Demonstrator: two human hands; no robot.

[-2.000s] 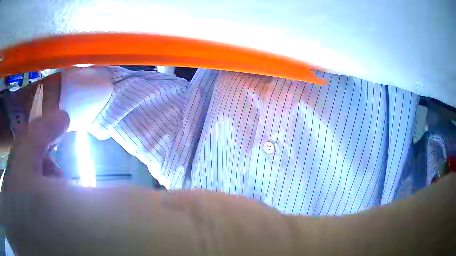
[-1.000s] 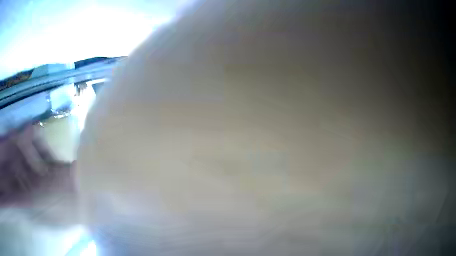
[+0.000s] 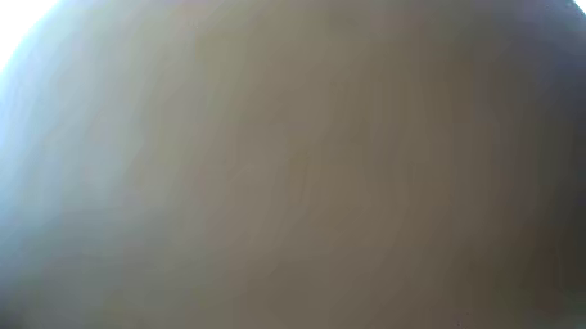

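Observation:
A blurred brown-grey surface point(image 3: 308, 167) fills almost the whole head view, very close to the lens. It looks like skin, perhaps an arm or a hand, but I cannot tell which part or whose it is. No fingers show. I cannot make out my left hand or my right hand, and no held thing is visible.
Bright white light shows in the top left corner, with a small bright patch in the top right corner. The right edge is dark. Everything else around is hidden.
The blurred surface has spread over nearly the whole view. The striped shirt and orange band seen earliest, and the rails and hand-like shape at left seen later, no longer show.

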